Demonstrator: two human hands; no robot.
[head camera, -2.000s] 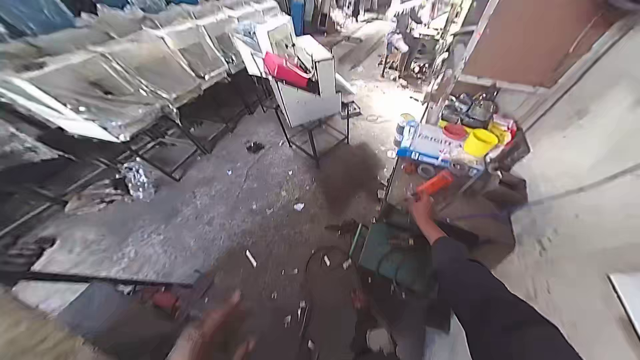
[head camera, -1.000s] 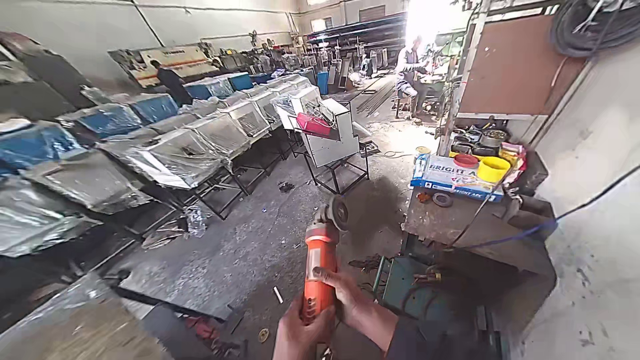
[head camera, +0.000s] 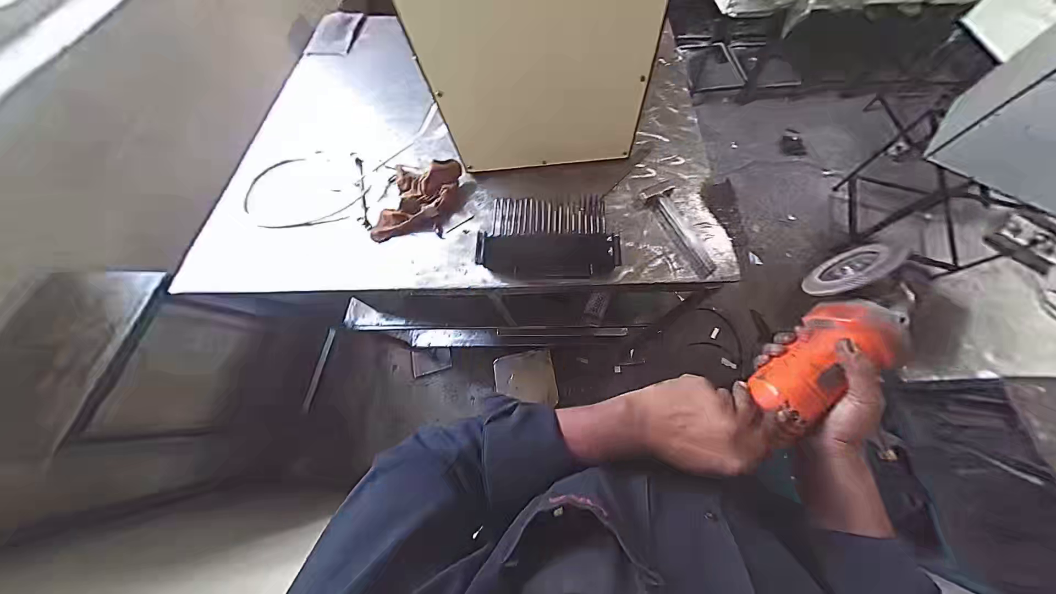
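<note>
An orange angle grinder (head camera: 813, 367) is held in both hands at the right, its disc (head camera: 855, 268) facing up and away from me. My left hand (head camera: 709, 421) grips the rear end of the body. My right hand (head camera: 854, 396) is wrapped around the body nearer the head. To the left, on a metal-topped table (head camera: 289, 256), lie a set of drill bits in a black case (head camera: 549, 247), a crumpled brown cloth (head camera: 421, 198), a thin loop of wire (head camera: 297, 223) and a hammer-like metal tool (head camera: 681, 231).
A large cream metal panel or box (head camera: 544, 82) stands on the table's far side. A white cabinet (head camera: 1002, 132) on a black metal frame stands at the upper right. Scraps litter the floor, and metal pieces sit beneath the table edge.
The view has swung far left to the table. Two seconds ago my right hand alone held the grinder; by one second ago both hands were on it, as they are now.
</note>
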